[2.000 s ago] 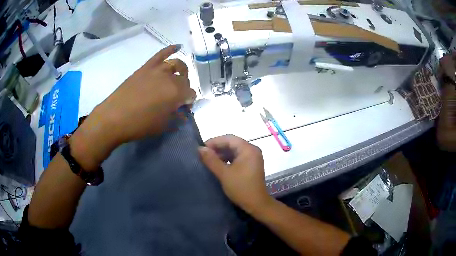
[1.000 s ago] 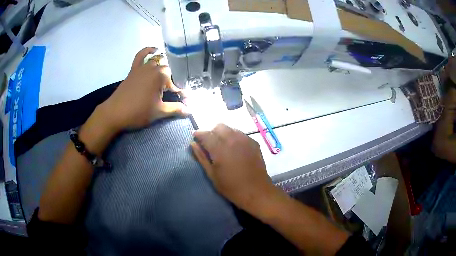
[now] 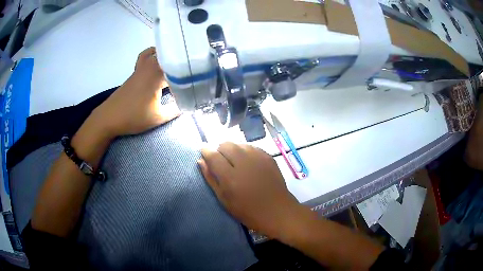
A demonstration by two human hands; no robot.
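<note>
A grey-blue ribbed garment panel [image 3: 153,196] lies on the machine bed, with a wide black strip [image 3: 58,124] along its top edge. A narrow black edge [image 3: 199,128] runs down its right side from the brightly lit needle area. My left hand [image 3: 135,98] lies on the panel's top, left of the needle area, its fingertips partly behind the machine head. My right hand [image 3: 238,177] holds the panel's right edge just below the needle area, fingers bent. The white sewing machine [image 3: 296,47] stands above. Glare hides the presser foot.
Thread snips [image 3: 288,151] with pink and light-blue handles lie right of the needle area. A blue card [image 3: 20,100] lies at left. A ruled tape [image 3: 370,188] runs along the table's front edge. An open box with papers [image 3: 405,214] is below right. Part of a person's arm shows at the right edge.
The view has moved closer to the machine. My left hand went from raised to lying on the panel, and the black strip came into view. My right hand stays at the panel's right edge.
</note>
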